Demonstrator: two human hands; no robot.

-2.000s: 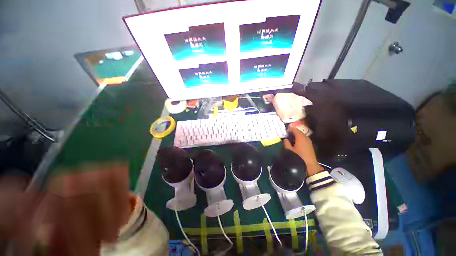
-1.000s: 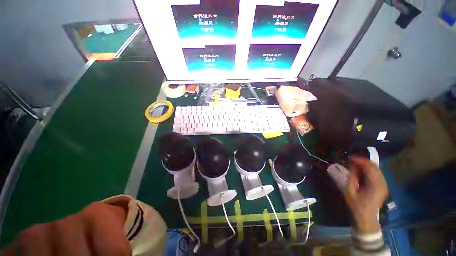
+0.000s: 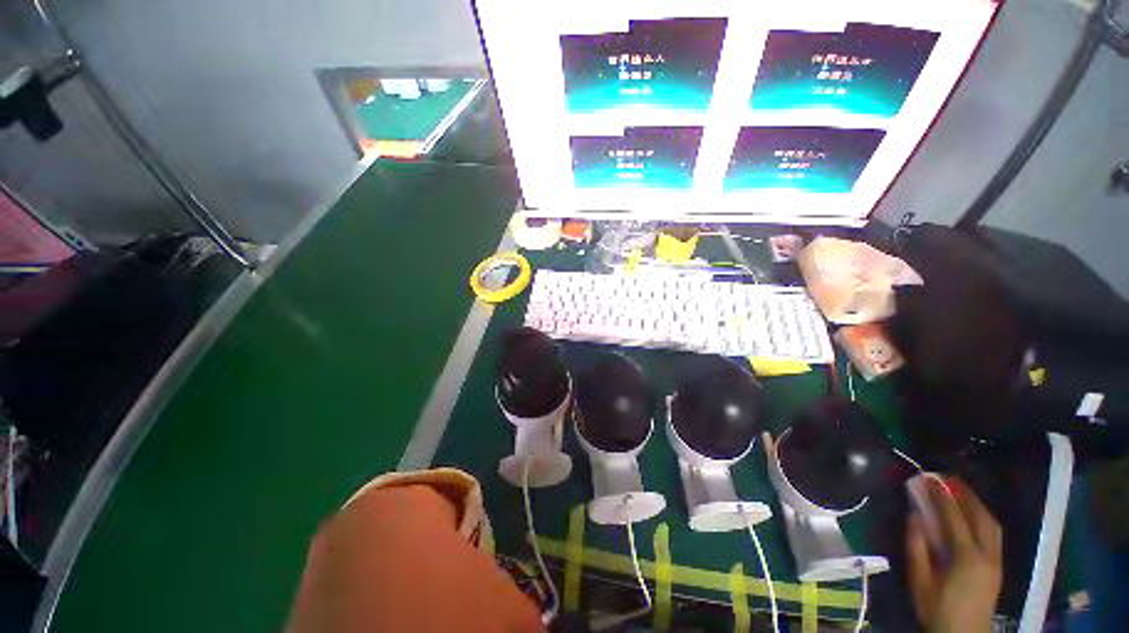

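Observation:
Several white security cameras with round black fronts stand in a row on the green bench; the leftmost camera [image 3: 535, 402] and the rightmost camera [image 3: 827, 476] mark its ends. White pigtail cables run from their round feet to the front edge. My right hand [image 3: 960, 556] rests on the white mouse [image 3: 926, 501], right of the cameras, and covers much of it. My left hand [image 3: 415, 563] is large and close at the bottom, cut off by the edge; its fingers cannot be made out. The monitor [image 3: 718, 111] shows a four-way split picture.
A white keyboard [image 3: 675, 313] lies behind the cameras, a yellow tape roll [image 3: 500, 297] to its left. A pinkish crumpled bag [image 3: 854, 278] and a dark bulk [image 3: 1065, 309] stand at right. Yellow tape strips [image 3: 662, 566] line the front edge.
The view has turned left, so the bench things sit further right. My right hand has gone from beside the keyboard, over the right side, down onto the mouse. My left hand stays low and near.

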